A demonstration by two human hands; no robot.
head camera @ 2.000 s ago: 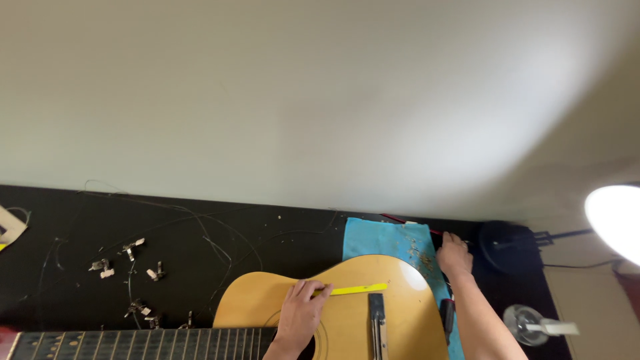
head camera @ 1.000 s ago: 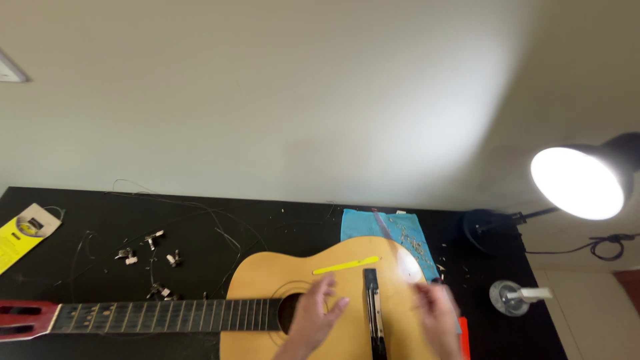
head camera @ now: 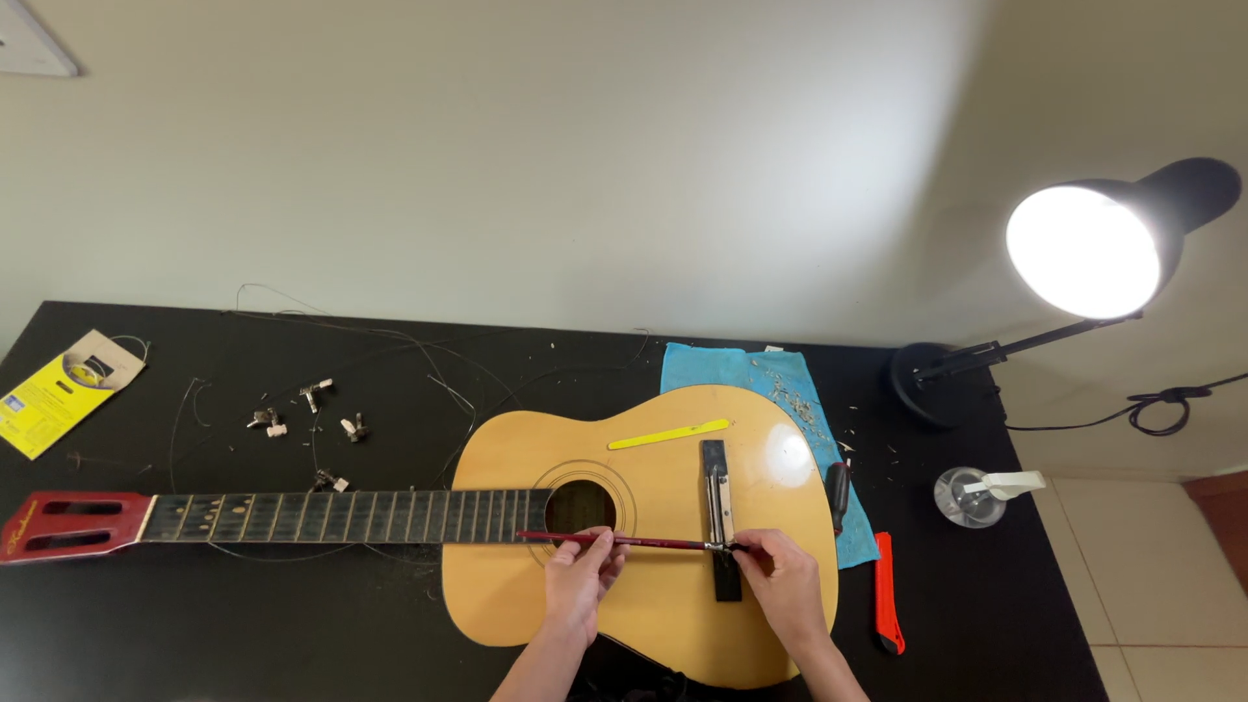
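An acoustic guitar (head camera: 663,487) without strings lies face up, its red headstock (head camera: 73,527) at the left and its black bridge (head camera: 715,468) at the right. A thin dark red paintbrush (head camera: 663,542) spans from the sound hole to the bridge. My left hand (head camera: 582,575) grips its handle between thumb and fingers. At its ferrule and tip end, over the bridge, my right hand (head camera: 785,585) pinches with thumb and forefinger; the tip is mostly hidden. A yellow flat stick (head camera: 669,435) rests on the guitar top above the sound hole and bridge.
A blue cloth (head camera: 717,364) with debris lies partly under the guitar, beside a dark-handled tool (head camera: 838,492). An orange utility knife (head camera: 885,595), a clear spray bottle (head camera: 965,497) and a lit desk lamp (head camera: 1092,253) are at right. Tuning machines (head camera: 355,427), loose strings and a yellow packet (head camera: 58,400) are left.
The red brush, earlier at the blue cloth, is now held in both hands over the guitar. My left hand has let go of the yellow stick it touched two seconds ago.
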